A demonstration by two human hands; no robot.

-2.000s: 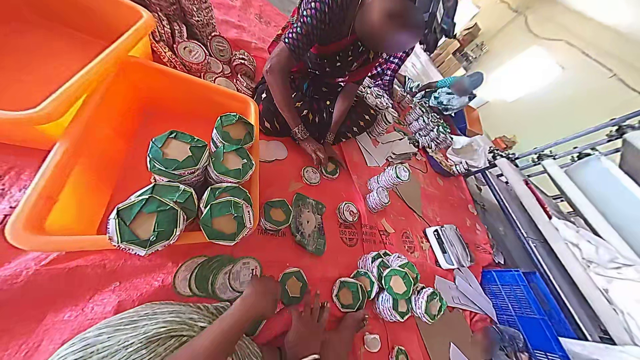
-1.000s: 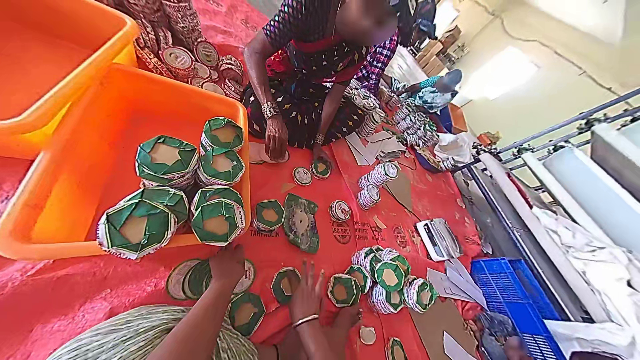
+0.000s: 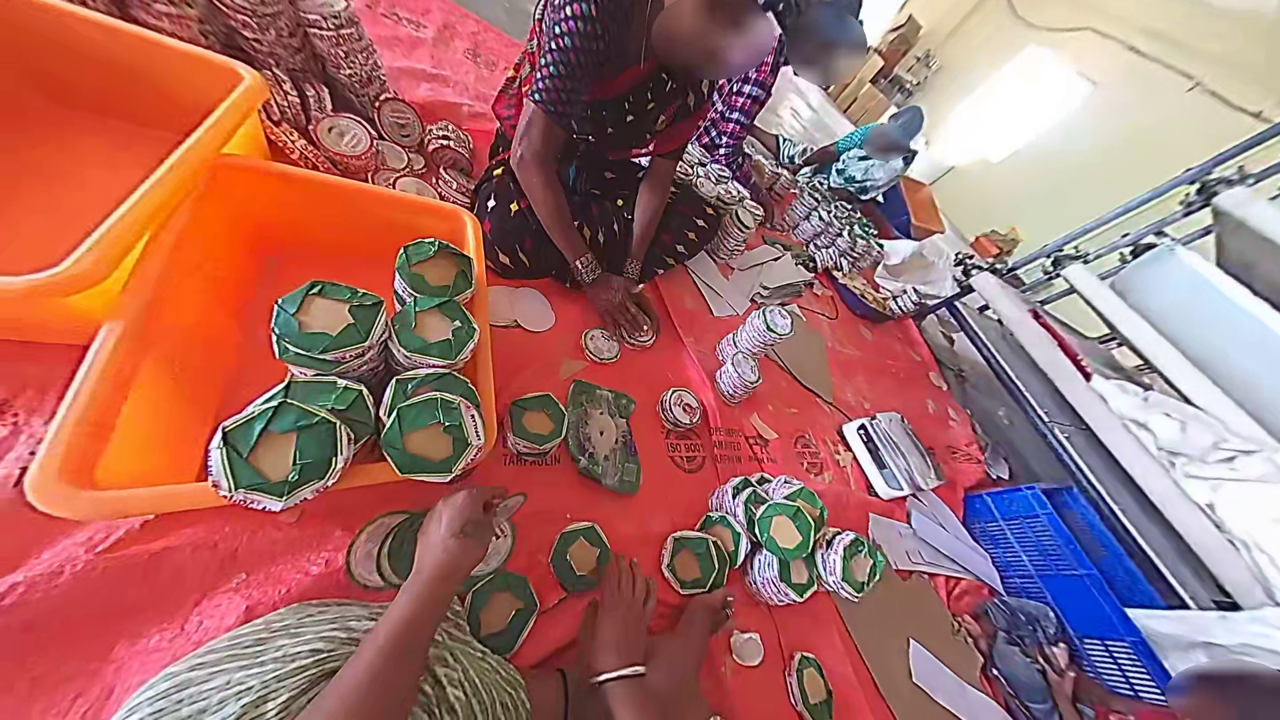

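My left hand [image 3: 455, 535] is above the row of flat round pieces [image 3: 376, 550] at lower left, its thumb and fingers pinching a thin, pale round piece [image 3: 508, 506]. Below it lies a green-rimmed, brown-centred disc [image 3: 502, 613]. My right hand [image 3: 622, 605], a bangle at its wrist, rests palm down with fingers extended beside another green-rimmed disc [image 3: 580, 557]; whether they touch is unclear. To its right stand several stacks of green-wrapped discs [image 3: 785, 530]. A similar stack [image 3: 537, 422] sits beside a crumpled green plastic wrapper [image 3: 603, 437].
An orange crate [image 3: 150, 500] at left holds stacks of green-wrapped discs. Across the red tarpaulin [image 3: 640, 500] a co-worker [image 3: 610, 150] sits, hands on a small disc. A scale [image 3: 890, 455], paper sheets [image 3: 935, 545] and a blue crate [image 3: 1060, 580] lie at right.
My left hand has moved left and up from beside the green-rimmed discs to the row of round pieces, and now pinches one. The co-worker's hands, apart one second ago, are together over a disc.
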